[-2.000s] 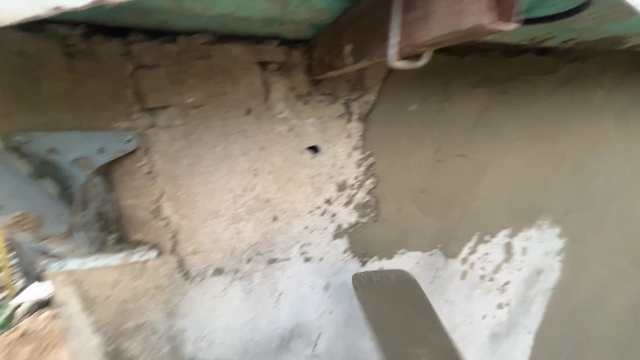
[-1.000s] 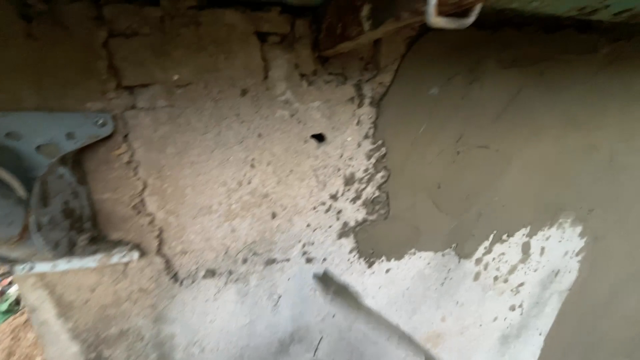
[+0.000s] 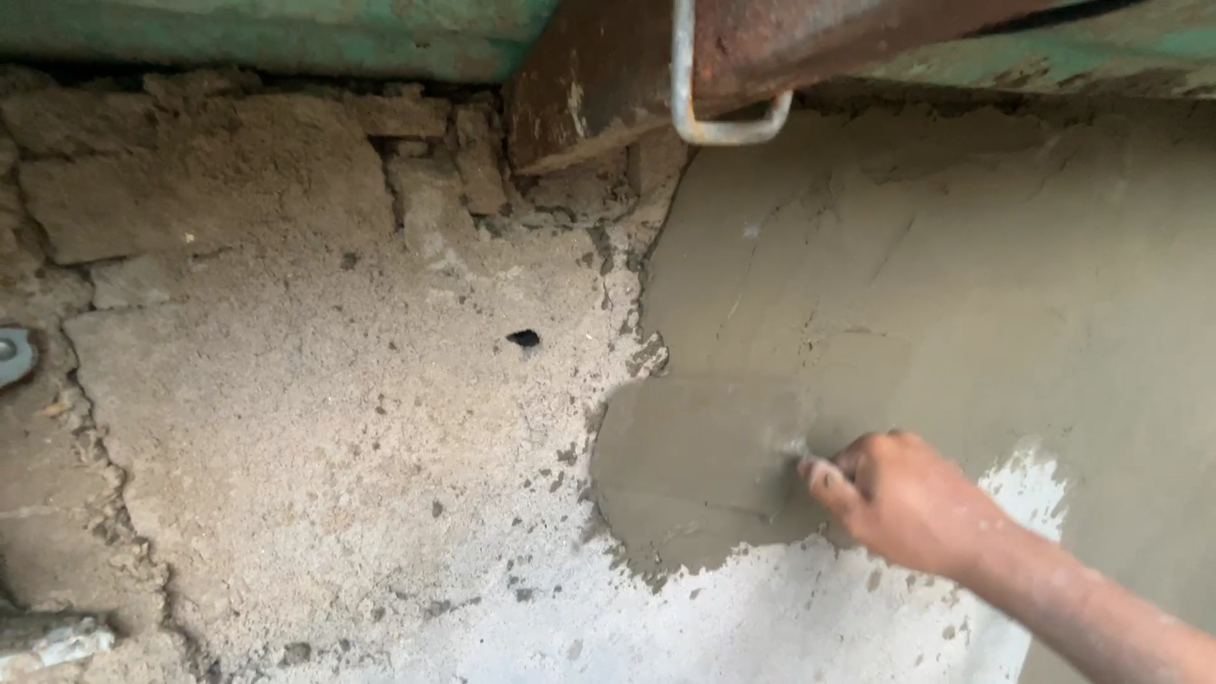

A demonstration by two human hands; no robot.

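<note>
My right hand (image 3: 893, 499) reaches in from the lower right, its fingers closed around the handle of a trowel (image 3: 787, 456). The trowel lies flat against the wall, its blade so coated in grey mortar that its outline barely shows. Around and under it is wet grey mortar (image 3: 902, 285), smoothed over the right part of the wall. This coat ends in a ragged edge at the left and below, beside the bare, rough wall surface (image 3: 332, 399) and a whitish patch (image 3: 722, 617). My left hand is out of view.
A rusty metal beam (image 3: 598, 85) with a bent metal loop (image 3: 731, 131) juts out above, under green sheeting (image 3: 285, 33). The bare wall has a small hole (image 3: 523, 338) and a long crack (image 3: 119, 475). A metal bracket's end (image 3: 13, 354) shows at the left edge.
My right hand has come into view, with the trowel now against the wall; earlier the blade stood lower, in front of the white patch. Mortar now covers more wall at the coat's lower left edge.
</note>
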